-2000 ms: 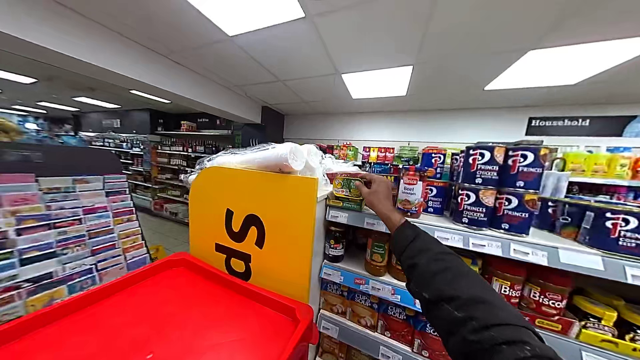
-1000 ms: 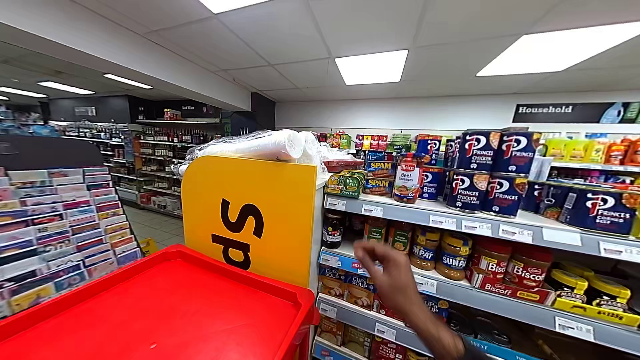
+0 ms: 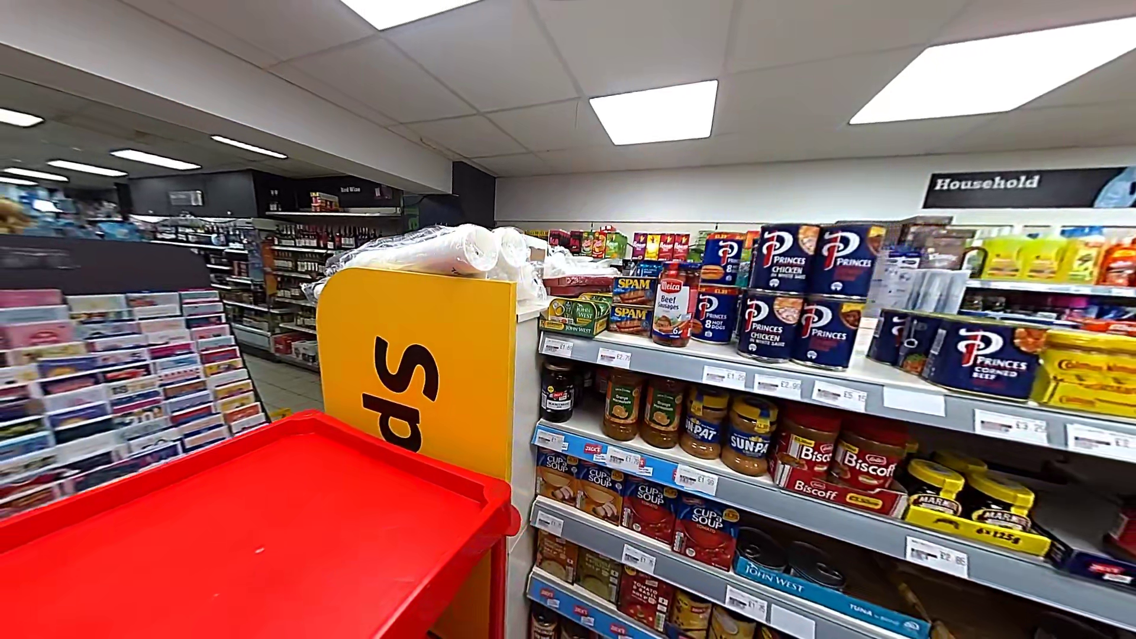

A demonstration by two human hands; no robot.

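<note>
Neither my left hand nor my right hand shows in the head view now. On the top shelf at centre right, a can of beef sausages [image 3: 673, 306] stands upright between Spam tins [image 3: 631, 304] and Princes hot dog cans [image 3: 713, 314]. John West tins [image 3: 574, 315] lie at the shelf's left end. Stacked Princes chicken cans [image 3: 777, 293] stand further right. One shelf down are jars of orange marmalade [image 3: 623, 406], SunPat jars [image 3: 750, 435] and Biscoff jars [image 3: 863, 457]. Cup soup boxes [image 3: 706, 531] stand below them.
A red plastic tray top [image 3: 240, 532] fills the lower left, close to a yellow end panel [image 3: 417, 355] with black lettering. White rolls in clear plastic [image 3: 461, 249] lie on top of the panel. A greeting card rack [image 3: 124, 390] stands at the left.
My right hand reached to the tins on the top shelf, then was lower, in front of the jars, with fingers apart. It is now out of view.
</note>
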